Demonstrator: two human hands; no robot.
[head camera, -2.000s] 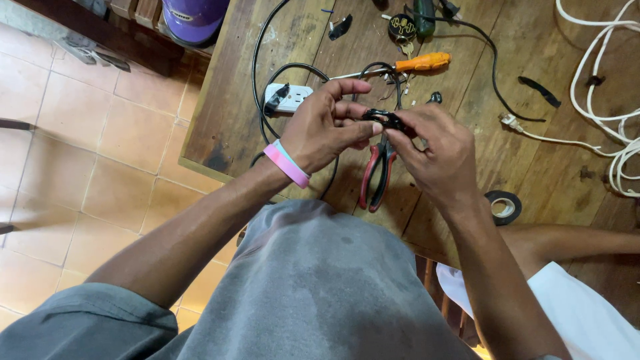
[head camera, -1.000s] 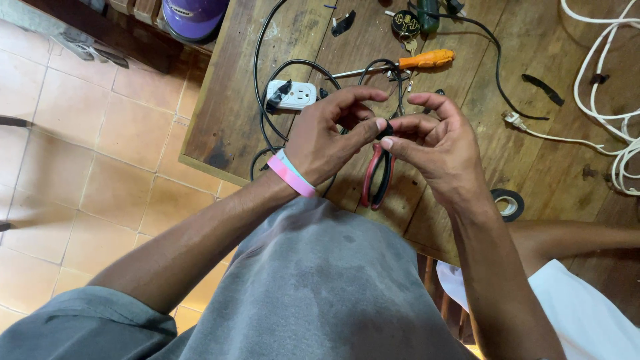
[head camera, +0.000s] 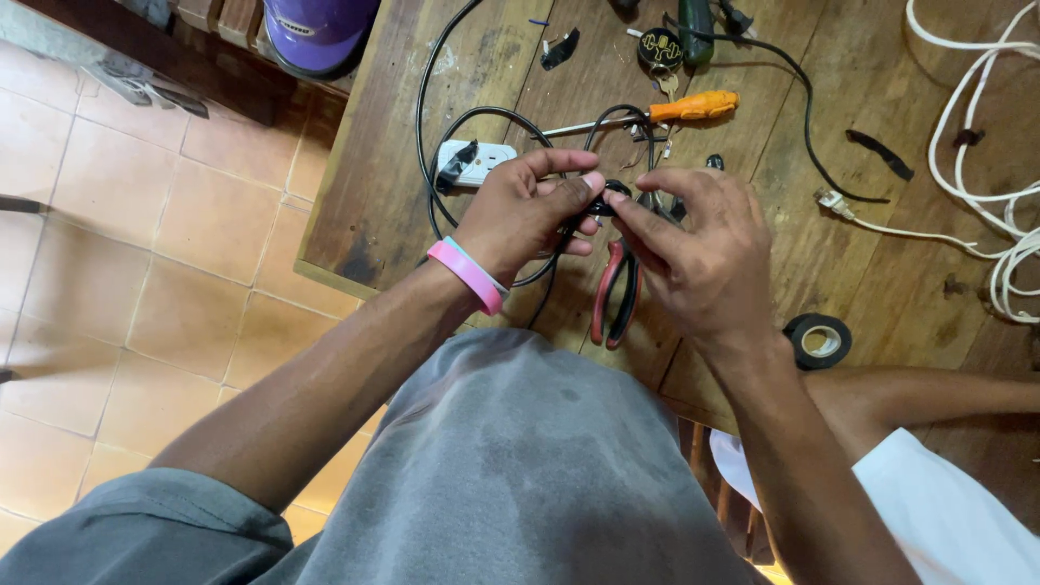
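My left hand (head camera: 528, 211) pinches a looped black cable (head camera: 605, 197) between thumb and fingers, at the table's near edge. Facing it, my right hand (head camera: 707, 244) has thumb and index fingertip on the same black piece; whether that is bare cable or taped cable I cannot tell. Red-and-black handled pliers (head camera: 616, 296) lie just below, their jaws partly hidden by my right hand. Behind my left hand is a white power outlet block (head camera: 491, 158) with black tape on it. A screwdriver with an orange handle (head camera: 697, 106) lies beyond my hands.
A roll of black electrical tape (head camera: 817, 341) lies right of my right wrist, near another person's arm or leg (head camera: 918, 394). White cable (head camera: 959, 175) coils at the right. A tape strip (head camera: 880, 154), keys (head camera: 668, 83) and a black cord (head camera: 804, 89) lie on the wooden table (head camera: 390, 122).
The fingertips of both hands have shifted on the black piece, and more of it shows between them than a second ago. The tools on the table have stayed put.
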